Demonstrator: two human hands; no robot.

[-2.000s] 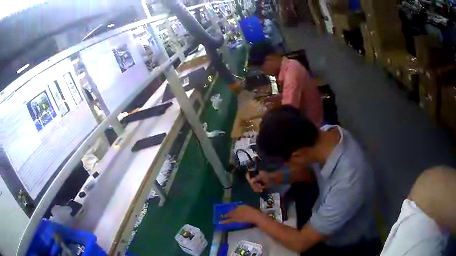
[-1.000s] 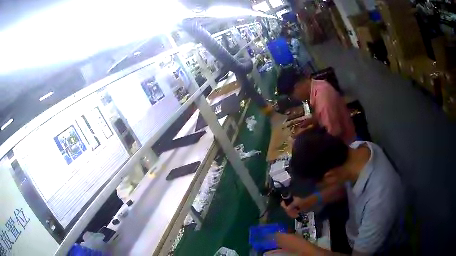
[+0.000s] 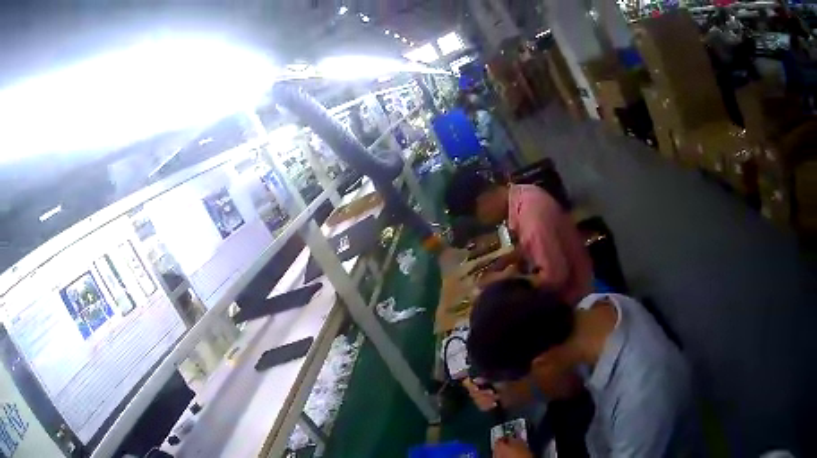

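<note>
Neither of my hands is in the picture. Nearest in front is a seated person in a light grey shirt (image 3: 640,380), bent over the bench at the lower right. One hand of that person is at a dark upright tool (image 3: 482,390). The other hand is at a white housing (image 3: 509,431) near the bottom edge; its contents are too blurred to tell. A blue bin (image 3: 443,450) is cut off by the bottom edge beside it.
A green conveyor belt (image 3: 381,358) runs away between the seated row and a white shelf (image 3: 242,394) with black trays (image 3: 284,353). A slanted white post (image 3: 358,309) stands in between. A second person in pink (image 3: 548,237) sits beyond. Cardboard boxes (image 3: 685,89) line the right aisle.
The view has swung up, then back left, so the bench scene sits lower. The white housing on the belt has left the picture. The near person's hand has moved from the blue bin to the housing.
</note>
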